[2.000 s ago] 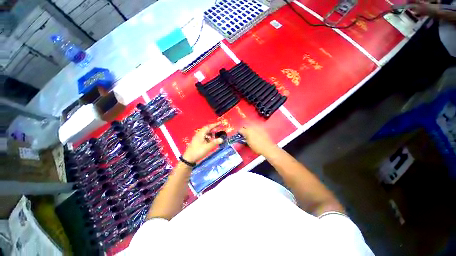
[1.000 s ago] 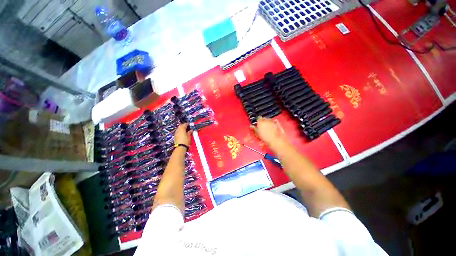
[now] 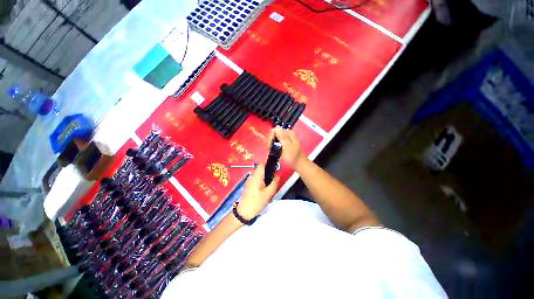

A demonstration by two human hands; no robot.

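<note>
A black housing (image 3: 273,163) is held upright between my two hands near the table's front edge. My left hand (image 3: 256,190) grips its lower end. My right hand (image 3: 287,145) is around its upper end. A thin bright screwdriver shaft (image 3: 242,167) lies on the red cover just left of the housing; its handle is hidden by my hands. Loose black housings (image 3: 257,97) lie side by side in two rows beyond my hands. Bagged dark units (image 3: 137,225) lie in dense columns at the left. A blue-white flat sheet (image 3: 227,205) is partly hidden under my left arm.
Small open boxes (image 3: 71,182), a blue bin (image 3: 71,132) and a water bottle (image 3: 36,100) stand at the left. A teal box (image 3: 157,66) and perforated tray (image 3: 225,18) are at the back. A blue crate (image 3: 499,85) is on the floor at the right.
My left hand has left the bagged units and my right hand the loose rows; they now meet on one black housing. The view has turned, so the table slants more steeply.
</note>
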